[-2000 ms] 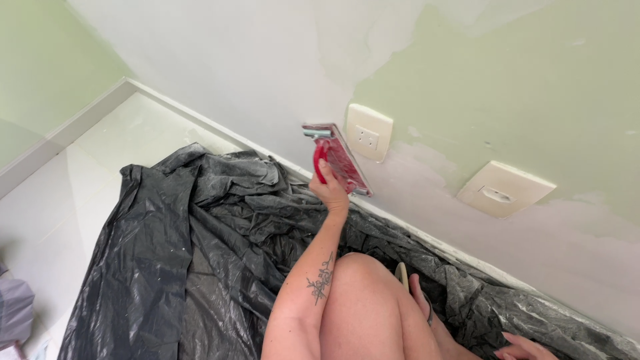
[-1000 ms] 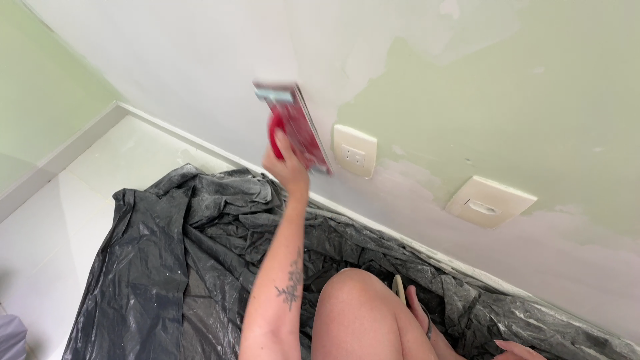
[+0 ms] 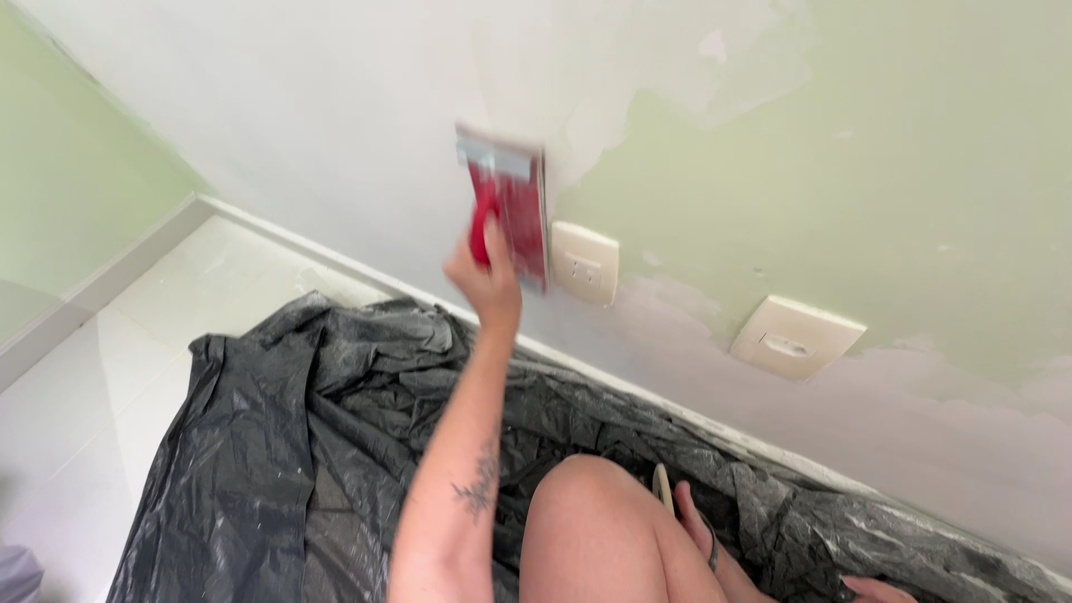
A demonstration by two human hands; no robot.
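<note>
My left hand (image 3: 487, 276) grips the red handle of a hand sander (image 3: 523, 209), which has a metal clamp at its upper end. The sander lies along the wall, just left of a cream socket plate (image 3: 586, 264), slightly blurred. Whitish filler (image 3: 352, 109) covers the wall around it, beside green paint (image 3: 837, 193). Only some fingers of my right hand (image 3: 875, 589) show at the bottom right edge, near black plastic sheeting; whether they hold anything cannot be told.
Crumpled, dusty black plastic sheeting (image 3: 243, 469) covers the floor along the white baseboard (image 3: 335, 255). A second cream wall plate (image 3: 800, 335) is farther right. My bent knee (image 3: 595, 519) and a sandalled foot (image 3: 691, 511) are at the bottom. White floor tiles (image 3: 75, 469) and a room corner are at left.
My left hand has carried the sander from lower down beside the socket plate to higher up on its left, and the sander has turned a little. My right hand stays at the bottom right.
</note>
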